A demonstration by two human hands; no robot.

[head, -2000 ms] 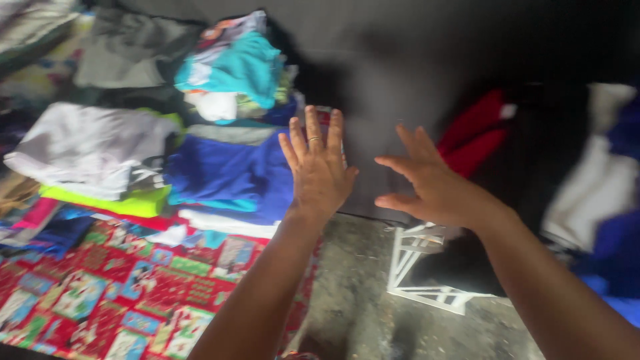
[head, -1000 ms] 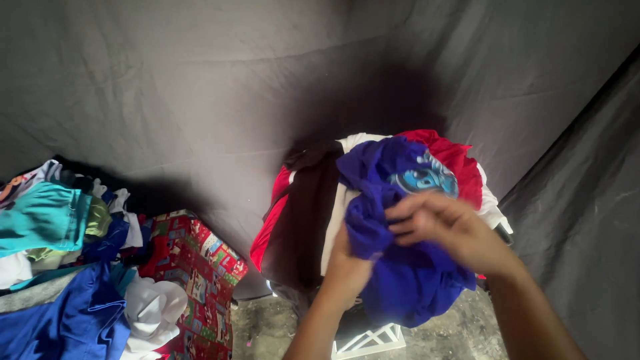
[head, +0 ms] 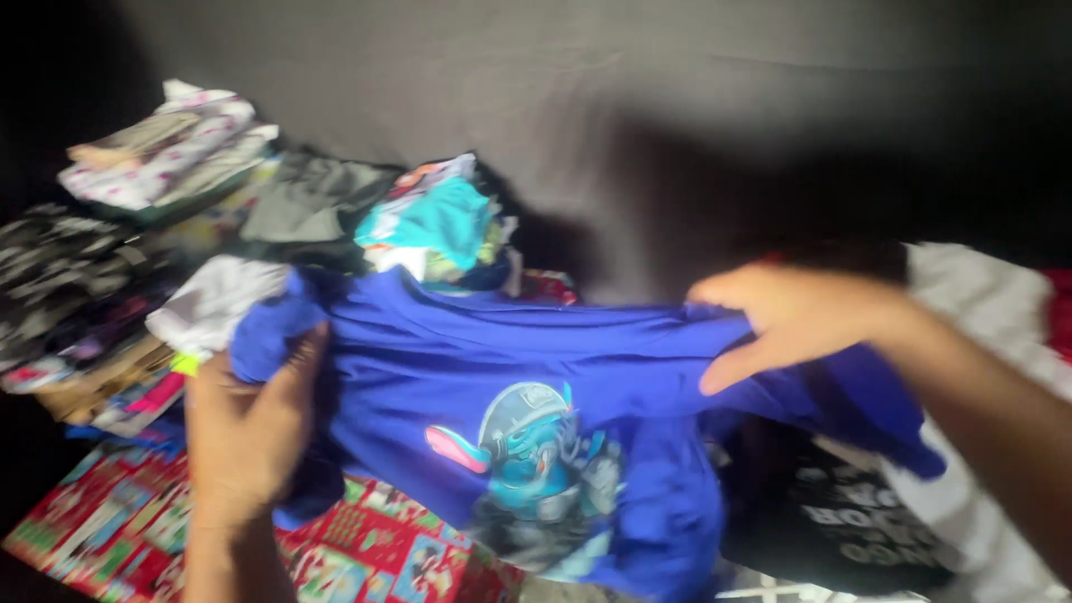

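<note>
A blue T-shirt (head: 553, 352) with a printed cartoon figure hangs spread between my hands, its front toward me. My left hand (head: 260, 419) grips bunched blue cloth at the shirt's left end. At the other shoulder is my right hand (head: 796, 327), its thumb and fingers on either side of a fold of the shirt. The shirt's lower part droops in loose folds, and motion blurs parts of it.
Piles of folded clothes, with a turquoise garment (head: 444, 222), a grey one (head: 314, 197) and a white patterned one (head: 193, 142), stand at left on red printed paper (head: 377, 544). White cloth (head: 963, 293) and black cloth with writing (head: 846, 519) lie at right. Dark fabric hangs behind.
One second ago the blue shirt was bunched between my hands above the right-hand heap; now it is stretched out, with my hands far apart. The view has swung left.
</note>
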